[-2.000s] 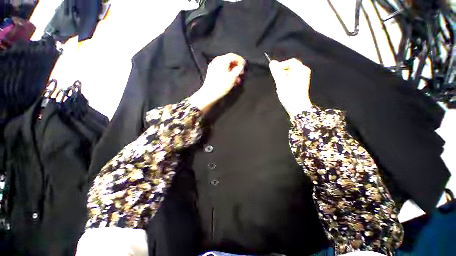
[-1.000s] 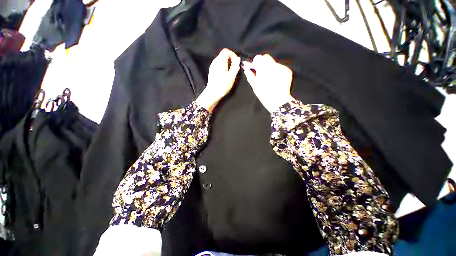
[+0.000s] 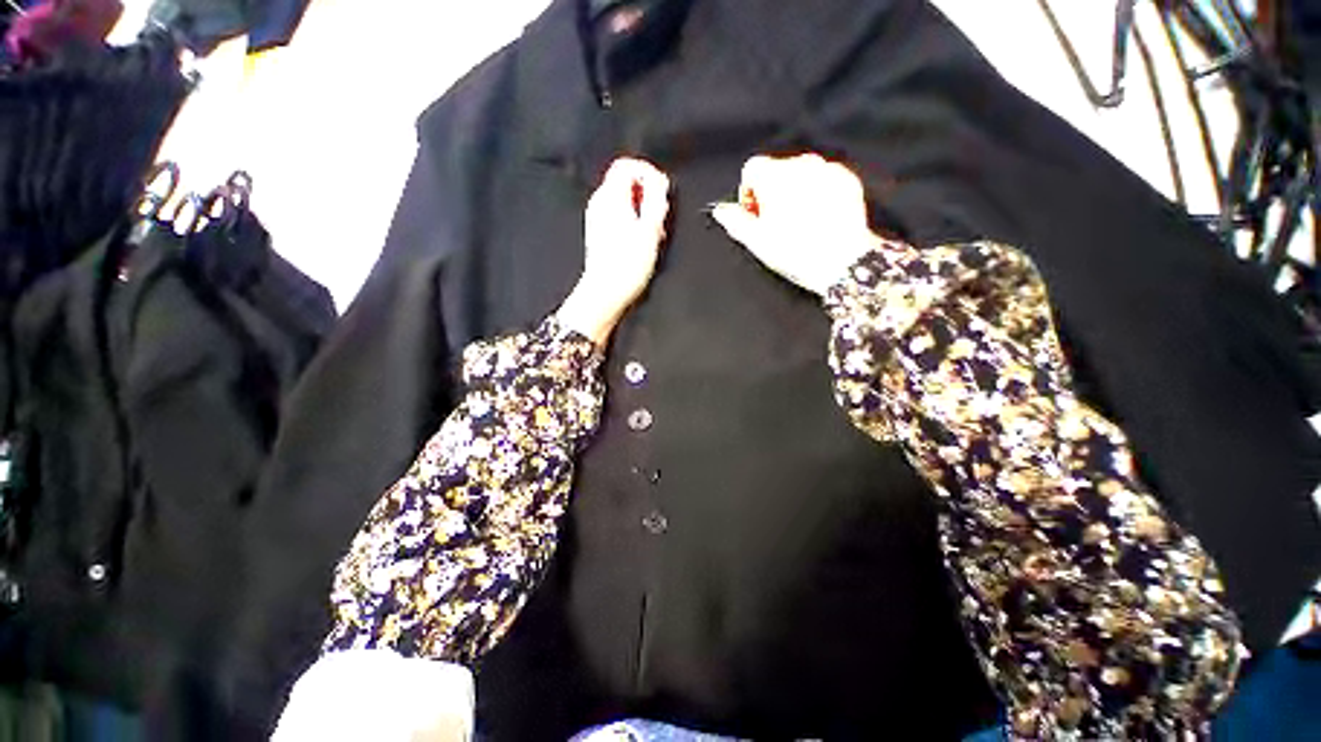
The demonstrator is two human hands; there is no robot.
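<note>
A black suit jacket (image 3: 768, 449) lies spread out, with a row of several small round buttons (image 3: 640, 419) down its front. My left hand (image 3: 620, 247) is closed over the upper front, its fingertips pinching the black cloth. The exact part pinched is hard to make out. My right hand (image 3: 804, 218) is closed just to the right, a short gap away. A thin tip shows at its fingertips and a small red spot between its fingers, which look like thread snips (image 3: 714, 212), mostly hidden by the hand.
Other black jackets (image 3: 189, 377) lie in a pile at the left, with hanger hooks (image 3: 189, 210) showing. A tangle of black hangers (image 3: 1231, 109) lies at the upper right. The white table top (image 3: 341, 174) shows behind the jacket. Blue material (image 3: 1275, 703) is at the lower right.
My hands first came together over the upper front, then moved apart. The lapel opening seen earlier no longer shows clearly. The view has shifted, and more front buttons show than a second ago.
</note>
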